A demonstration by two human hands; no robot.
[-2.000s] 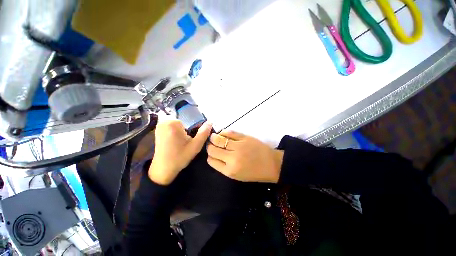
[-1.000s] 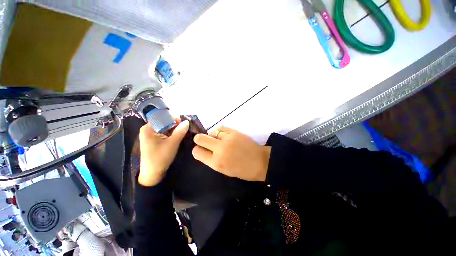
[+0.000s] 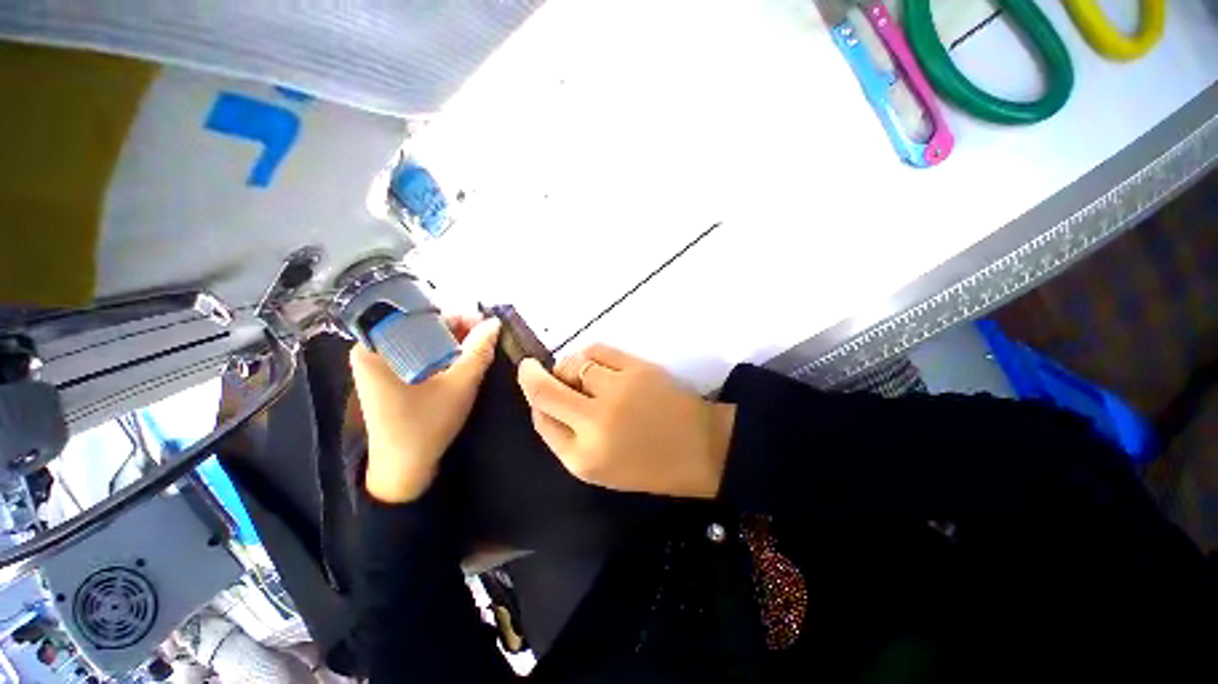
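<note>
My left hand (image 3: 418, 412) is beside the ribbed grey-blue fitting (image 3: 405, 337), its thumb and fingers pinching the dark cloth's edge. My right hand (image 3: 621, 421), with a ring, pinches the other end of a short folded dark strip (image 3: 522, 337) that spans the gap between my hands. The dark fabric panel (image 3: 494, 461) hangs below both hands and blends with my black sleeves. The sewing machine's metal arm (image 3: 134, 354) comes in from the left. The needle area is hidden behind the fitting and my left fingers.
Thread snips (image 3: 898, 83) and green-and-yellow-handled scissors (image 3: 1065, 83) lie at the upper right on the white table (image 3: 641, 147). A ruler tape (image 3: 1015, 250) follows its front edge. A small blue part (image 3: 420, 198) is above the fitting. A grey vented unit (image 3: 127, 588) is at the lower left.
The view has shifted, so the machine sits further left. The cloth edge, first hidden between nearly touching fingertips, now shows as a folded strip between my slightly separated hands.
</note>
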